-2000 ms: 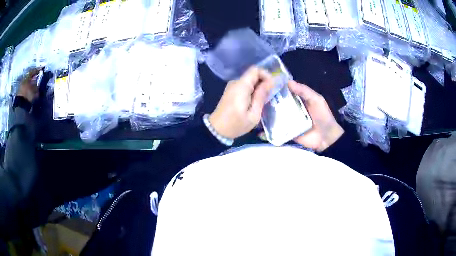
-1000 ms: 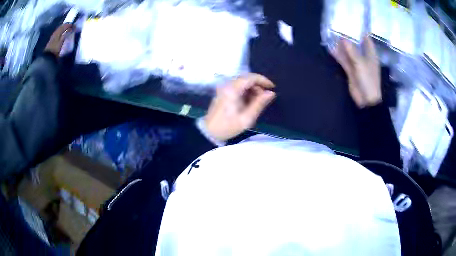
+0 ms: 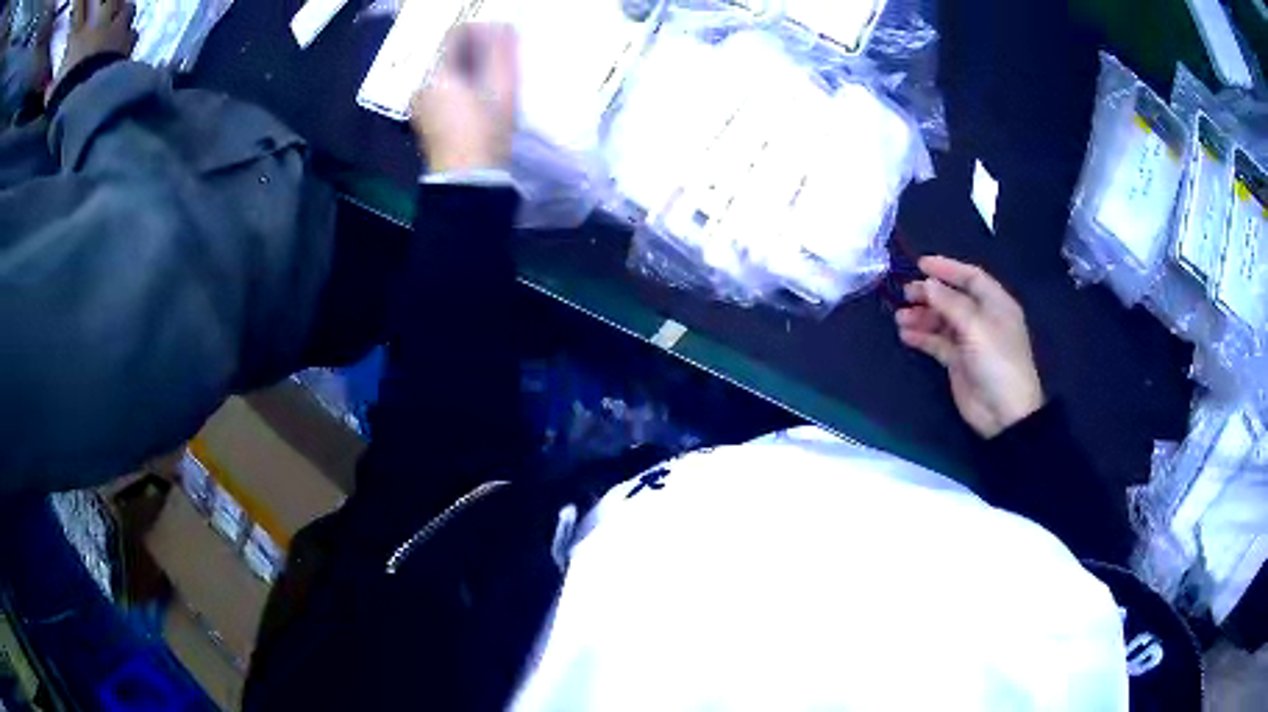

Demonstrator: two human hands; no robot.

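Note:
My left hand (image 3: 469,109) is stretched over the white slabs at the upper left. Its fingers are blurred, so I cannot tell whether they grip one. A bare white slab (image 3: 403,59) lies beside it. A pile of bagged units (image 3: 779,167) in shiny clear wrap lies between my hands. My right hand (image 3: 973,341) is empty, fingers apart and slightly curled, over the dark bench near the pile's right side. More bagged units (image 3: 1143,174), with yellow tape and dark rims, lie in a row at the right.
A small white slip (image 3: 985,195) lies between the pile and the right row. Another wrapped bundle (image 3: 1213,494) lies at the lower right. Another person's grey sleeve (image 3: 153,292) reaches in at the left. Brown cartons (image 3: 230,556) stand below the green bench edge (image 3: 758,378).
The unit and bag held between my hands earlier are no longer in them. My view has swung left. My left hand has reached to the upper-left slabs; my right hand has left the right row.

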